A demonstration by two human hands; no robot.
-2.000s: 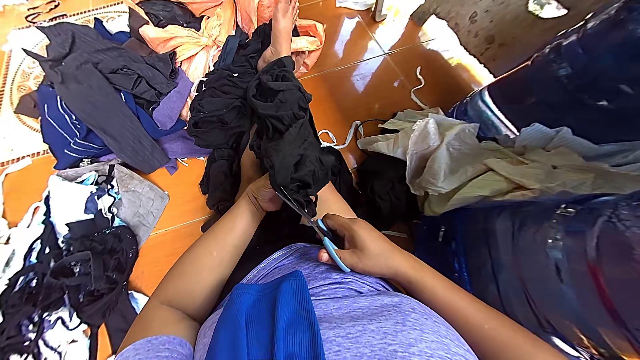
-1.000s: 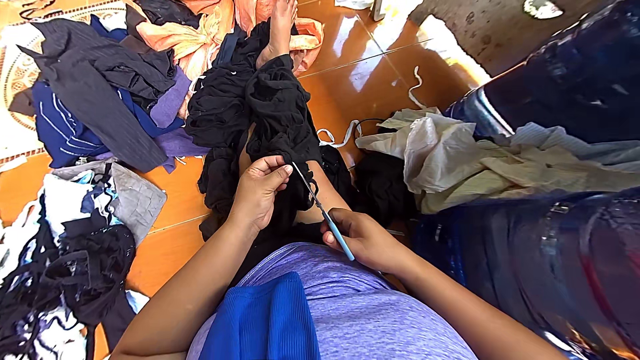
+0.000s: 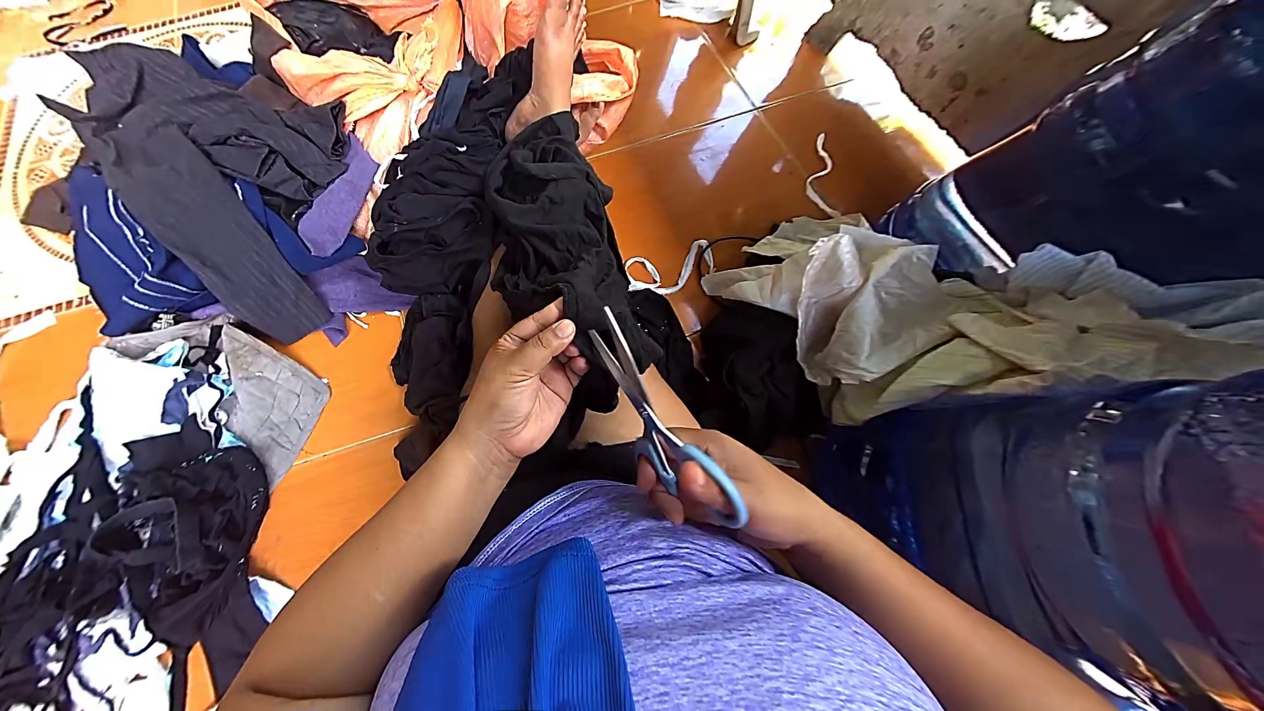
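Observation:
My right hand (image 3: pixel 726 489) holds a pair of scissors (image 3: pixel 647 410) by blue handles; the blades stand slightly apart and point up toward black fabric (image 3: pixel 553 212) draped over my leg. My left hand (image 3: pixel 528 380) pinches an edge of this fabric between thumb and fingers, just left of the blade tips. Whether the blades touch the cloth I cannot tell. A blue ribbed cloth (image 3: pixel 523 632) lies over the front of my purple shirt.
Dark and purple garments (image 3: pixel 197 178) lie at upper left, black and white scraps (image 3: pixel 148 533) at lower left. Orange plastic sacking (image 3: pixel 395 69) is behind. To the right are cream cloth (image 3: pixel 889 316) and large blue containers (image 3: pixel 1047 513). A white strip (image 3: pixel 820 178) lies on the tiles.
The scissors, nearly closed one second ago, now have their blades apart. My left hand, lower and near the scissors two seconds ago, has moved up to the fabric's edge.

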